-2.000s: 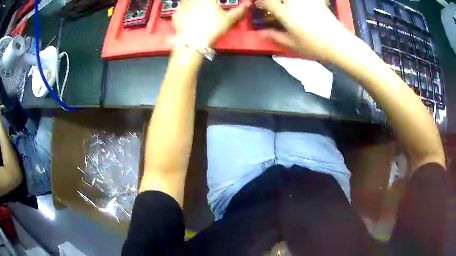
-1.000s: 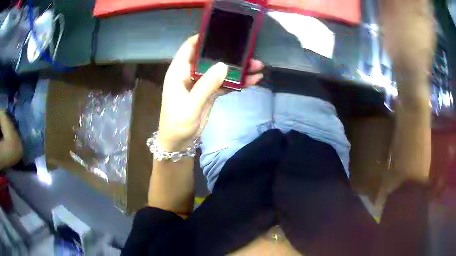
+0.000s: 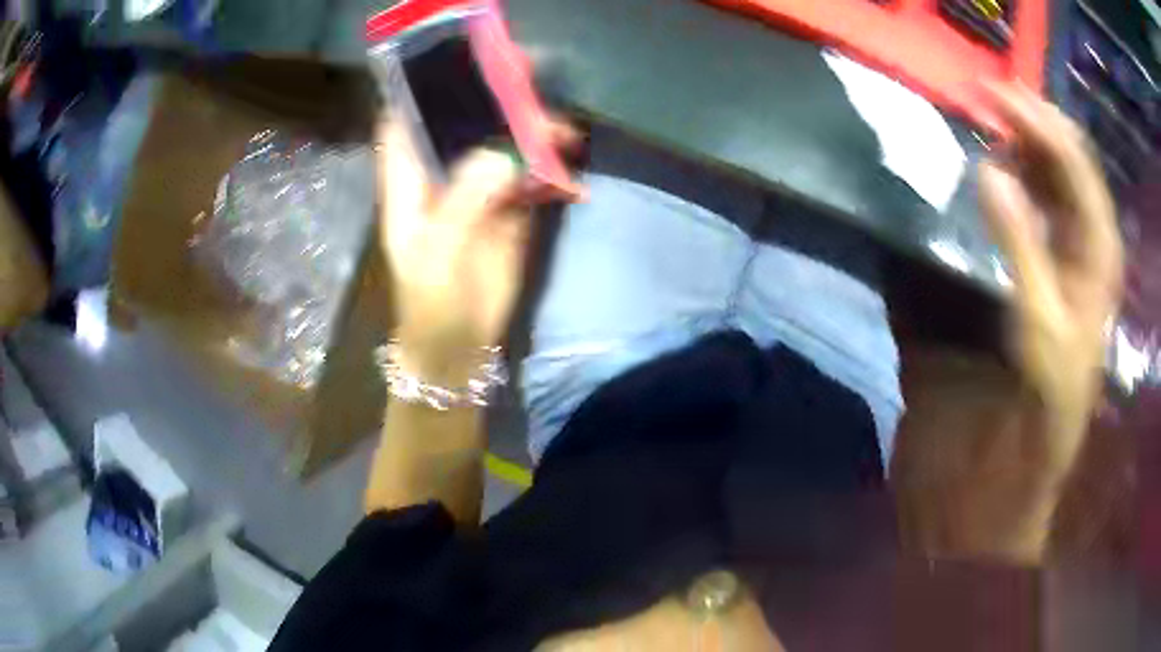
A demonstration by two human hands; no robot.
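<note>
My left hand [image 3: 465, 229] holds a red-rimmed phone [image 3: 461, 96] tilted, at the front edge of the bench, with its dark screen facing up. My right hand [image 3: 1050, 217] is raised at the right, near the corner of the red tray. It is blurred, with its fingers bent, and I cannot tell whether it holds anything thin. The red tray [image 3: 879, 51] is cut off by the top edge of the view, and a dark unit shows in one pocket.
A white paper slip [image 3: 901, 134] lies on the green bench mat [image 3: 675, 89]. A brown carton [image 3: 172, 210] with crumpled clear film [image 3: 283, 236] stands below the bench at left. Shiny clear plastic shows at right. Part of another person's arm [image 3: 18, 261] is at far left.
My left hand took hold of the phone and brought it to the bench edge, then tilted it left. My right hand left the tray, reached far right, and is now lower. The view has turned.
</note>
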